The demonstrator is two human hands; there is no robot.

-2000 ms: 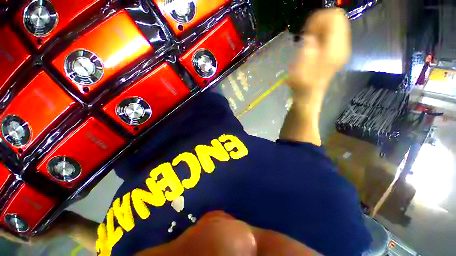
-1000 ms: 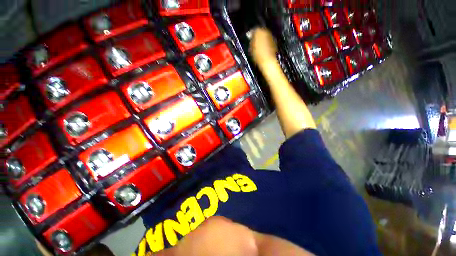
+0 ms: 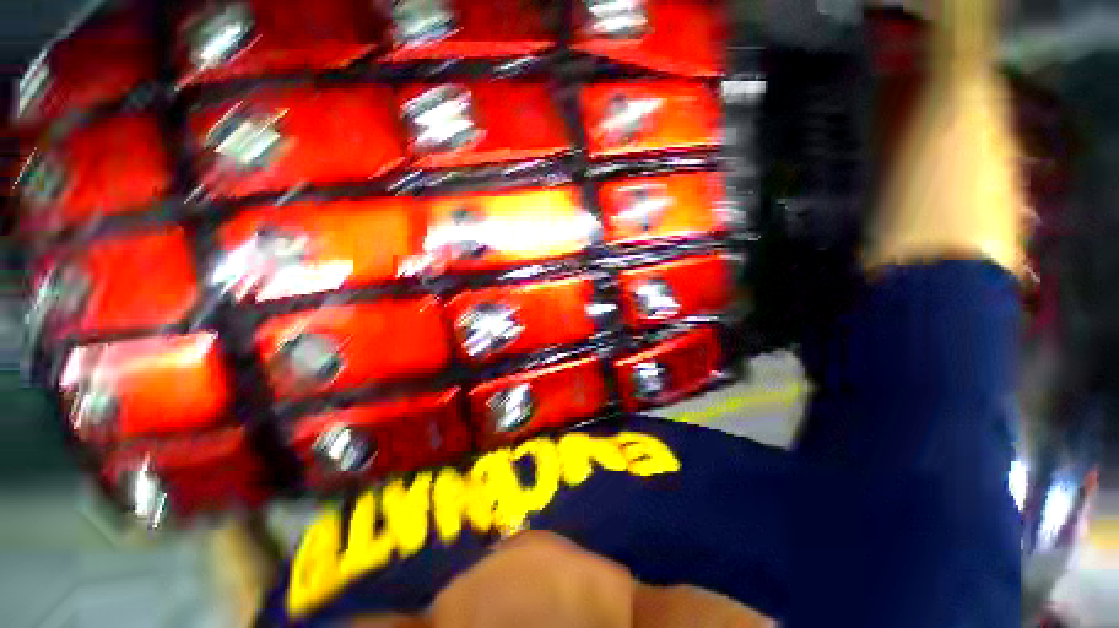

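A large black pocketed tray [image 3: 423,174] fills the upper left in front of my chest. It holds rows of glossy red-orange units [image 3: 356,340], each with a round silver insert; motion blurs them. My left forearm [image 3: 242,561] reaches up to the tray's lower left edge, and the hand is hidden behind the tray. My right forearm [image 3: 951,172] stretches up at the right, clear of the tray's visible right edge. The right hand is cut off by the top edge.
Dark, blurred shapes with dull red patches [image 3: 1043,160] lie around my right forearm. Grey floor with a yellow line [image 3: 742,402] shows below the tray's right corner. Bright glare is at the lower right.
The view has turned, so the tray lies more level and further right. My right arm has swung right and its hand has left the picture. The second tray no longer shows clearly.
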